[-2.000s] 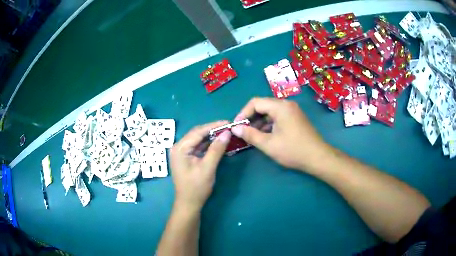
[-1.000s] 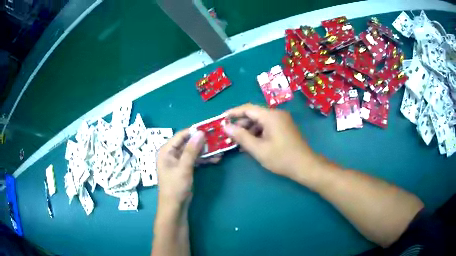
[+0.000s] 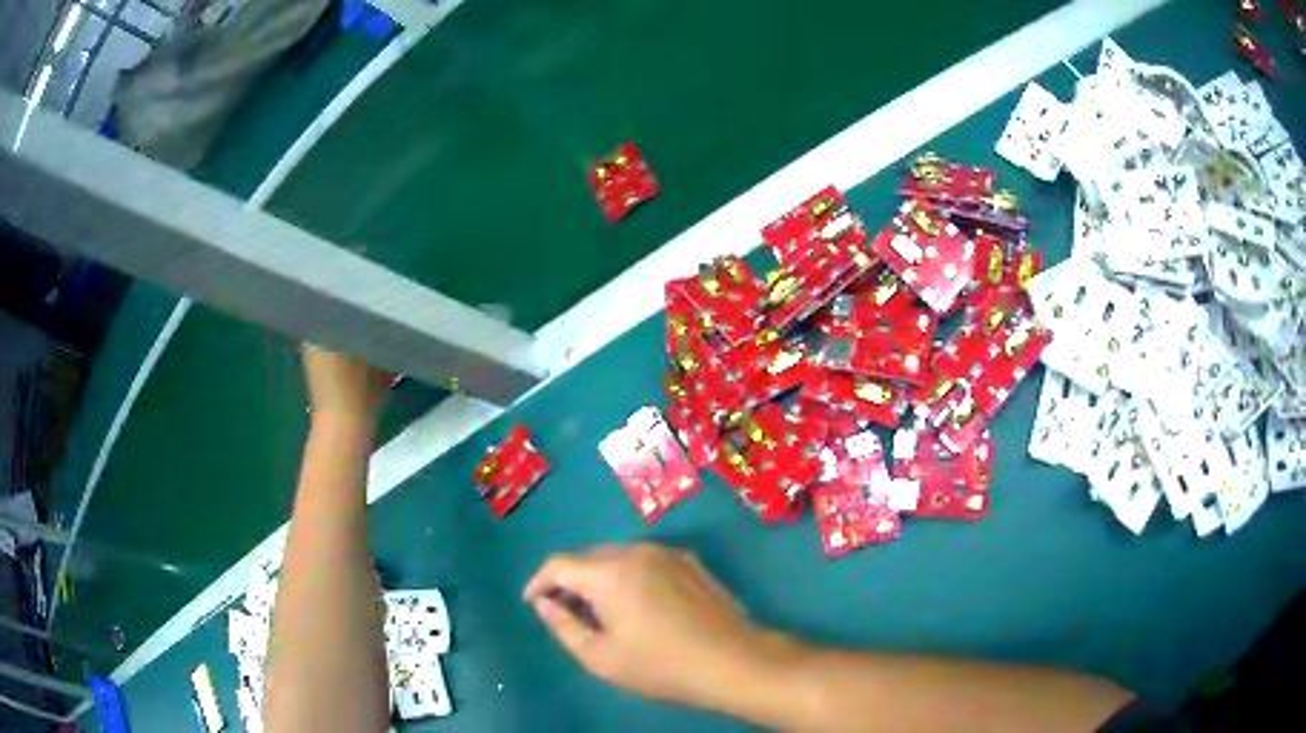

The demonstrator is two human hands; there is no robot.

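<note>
My left hand [image 3: 341, 380] reaches over the dark green belt. The grey post covers most of its fingers, and whatever it holds is hidden. My right hand [image 3: 637, 616] is above the green bench, fingers curled together, with no piece visible in it. A heap of red circuit boards [image 3: 859, 337] lies beyond my right hand. A single red board [image 3: 513, 470] lies near the post's foot, and a pale-side-up board [image 3: 650, 463] lies beside the heap. White plastic plates [image 3: 417, 652] lie at the lower left, partly covered by my left forearm.
The grey post [image 3: 272, 272] slants across the upper left to the pale rail [image 3: 802, 186]. A red piece [image 3: 623, 181] lies on the belt [image 3: 501, 129]. A larger white plate heap [image 3: 1160, 287] is at the right. A pale slip [image 3: 208, 697] and blue bin [image 3: 108, 705] are lower left.
The view has shifted. My hands have separated; the red board with white rim that they held is out of sight. My left hand has moved out over the belt, behind the post.
</note>
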